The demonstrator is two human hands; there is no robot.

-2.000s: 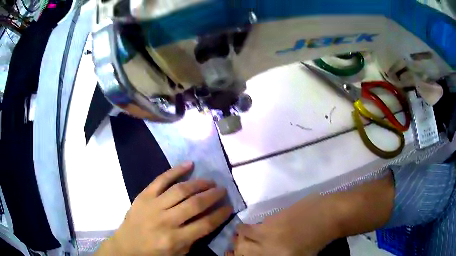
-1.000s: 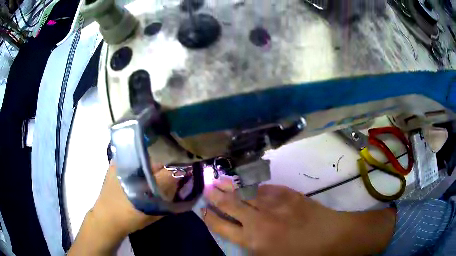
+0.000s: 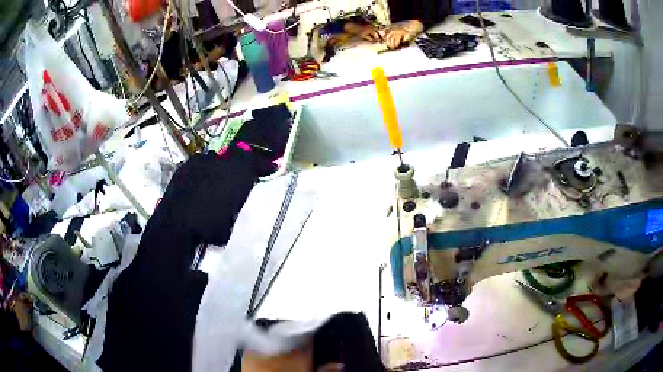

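Note:
My left hand (image 3: 280, 360) is cut off by the bottom edge and blurred. It holds a dark cloth piece (image 3: 352, 341) with a pale grey strip (image 3: 283, 333) over it, left of the sewing machine. A fingertip shows against the dark cloth, likely the same hand's thumb. My right hand is not visible. The white and blue machine (image 3: 538, 247) stands at the right, its needle area (image 3: 438, 314) lit, with no cloth visible under it. Long dark fabric (image 3: 163, 269) and pale grey panels (image 3: 232, 269) lie at the left.
Red-and-yellow-handled scissors (image 3: 574, 327), a green handle (image 3: 549, 277) and a white label (image 3: 624, 323) lie right of the needle. A thread post with an orange strip (image 3: 387, 109) rises behind the head. Another person's hands (image 3: 396, 34) work at the far table. A plastic bag (image 3: 69, 109) hangs left.
The view has drawn back and turned left, showing the far table. The hands have left the needle area; the left now holds cloth at the bottom edge, and the right has gone from view.

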